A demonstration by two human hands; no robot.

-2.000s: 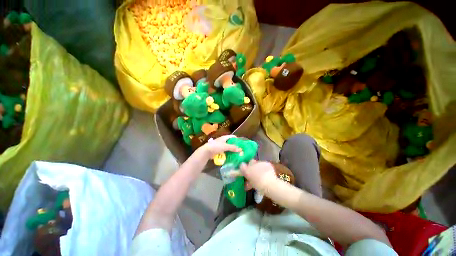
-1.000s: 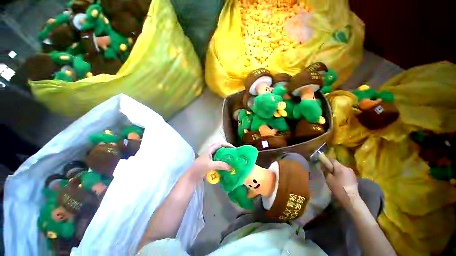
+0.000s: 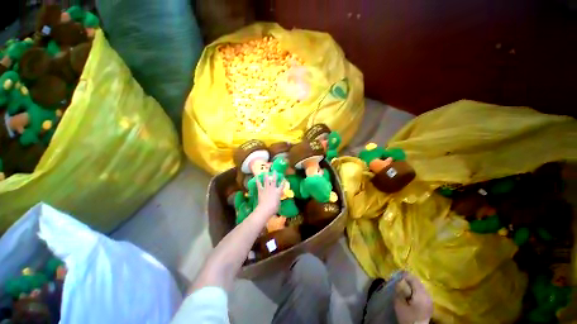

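My left hand [image 3: 270, 193] lies with spread fingers on the green top of a plush toy [image 3: 259, 163] in the open carton [image 3: 278, 258]. The toy stands upside down, its brown pot up. I cannot tell whether the fingers grip it. Other potted-plant plush toys fill the carton around it. My right hand [image 3: 412, 300] is a fist low at the right, by my knee. It is closed around the small hand tool [image 3: 395, 277], of which only a small greyish part shows.
A yellow sack of small orange pieces [image 3: 253, 76] stands behind the carton. A yellow-green sack [image 3: 114, 139] and white sack [image 3: 107, 272] are at left. A large yellow sack [image 3: 443, 253] is at right, with one plush toy [image 3: 392, 174] on its edge.
The plush toy that my left hand held over my lap is gone from view. My left hand has moved forward into the carton. My right hand has moved lower. The view has shifted.
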